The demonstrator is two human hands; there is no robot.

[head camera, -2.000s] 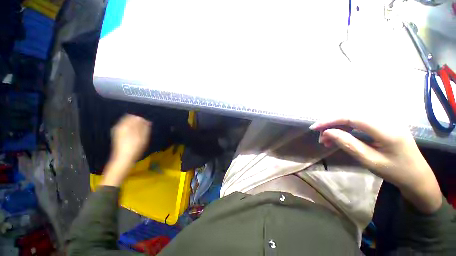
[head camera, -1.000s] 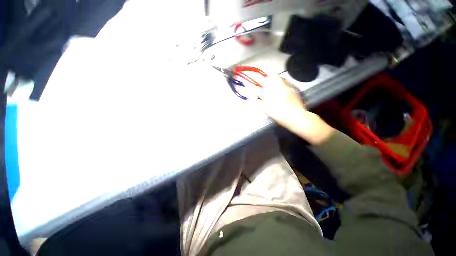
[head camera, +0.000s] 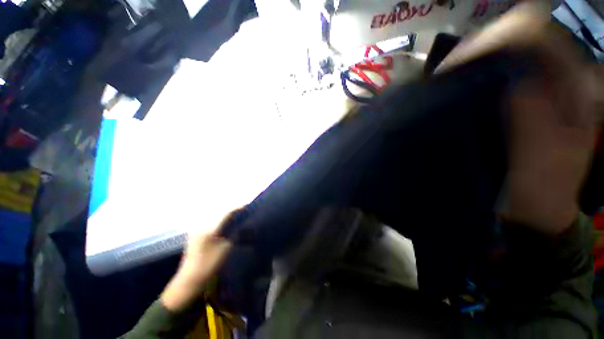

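A large black garment piece (head camera: 371, 172) is stretched between my hands, over the front edge of the table and above my lap. My left hand (head camera: 208, 255) grips its left end at the table's front edge. My right hand (head camera: 550, 112) is raised high at the right, close to the camera and blurred, at the cloth's right end; its fingers are partly hidden. Scissors with red and dark loop handles (head camera: 361, 83) lie near the needle area (head camera: 324, 66), partly behind the cloth.
The white table (head camera: 192, 152) has a blue left edge. The machine head with red lettering (head camera: 404, 20) stands behind the scissors. Dark cloth pieces (head camera: 165, 66) lie at the table's far left. A yellow bin (head camera: 215, 321) shows below the table.
The black garment piece has come up over the table edge, held out wide. My right hand has left the scissors and risen to the right. My left hand has come into fuller view.
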